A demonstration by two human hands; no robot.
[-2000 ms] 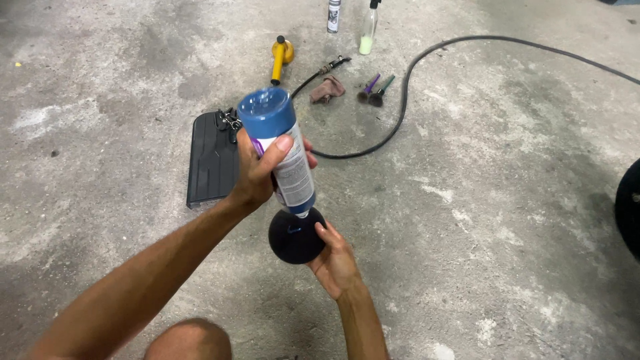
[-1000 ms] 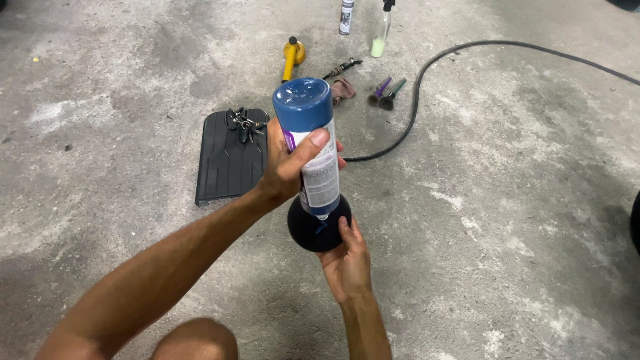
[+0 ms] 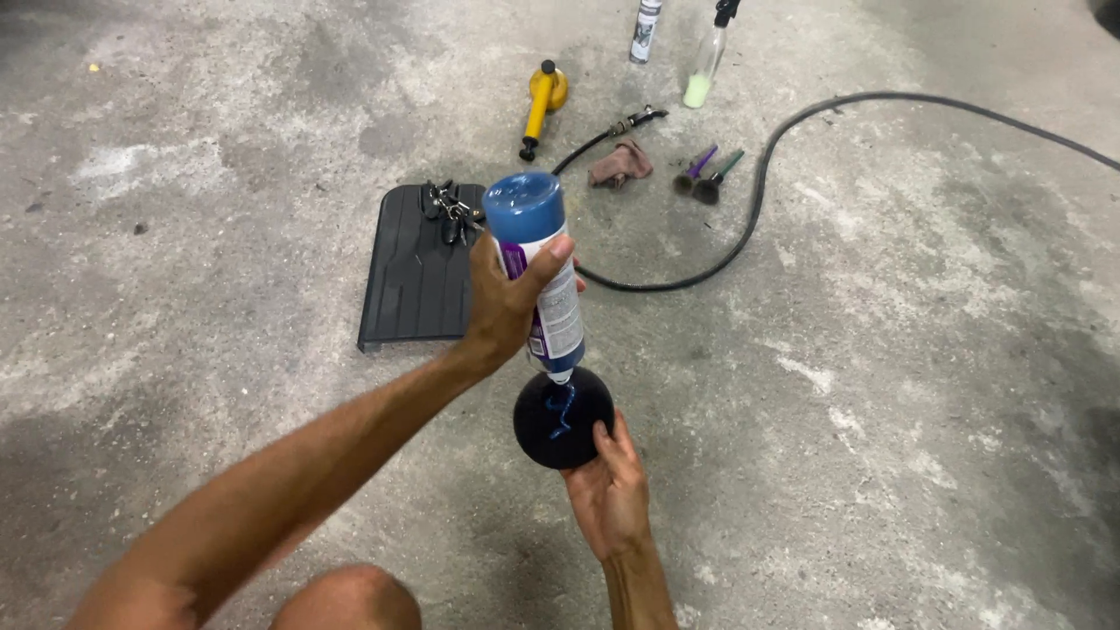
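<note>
My left hand point(image 3: 516, 293) grips a bottle of blue liquid point(image 3: 528, 210), held upside down and slightly tilted, with a white and purple label. Its white nozzle points down at the upper part of a round black foam pad point(image 3: 560, 437). A wavy line of blue liquid point(image 3: 562, 411) lies on the pad's face, just below the nozzle. From the lower right, my right hand point(image 3: 617, 490) holds the pad by its edge, thumb near the rim and palm turned up. The fingers behind the pad are hidden.
On the concrete floor point(image 3: 831, 420) lie a black ribbed mat point(image 3: 416, 280) with keys point(image 3: 451, 210), a yellow tool point(image 3: 542, 101), a brown cloth point(image 3: 621, 164), two brushes point(image 3: 707, 188) and a black hose point(image 3: 761, 192). A spray bottle point(image 3: 704, 70) and a can point(image 3: 645, 35) stand behind.
The blue mark on the pad has grown from a short stroke to a longer wavy line. Both hands keep their hold on the bottle and the pad.
</note>
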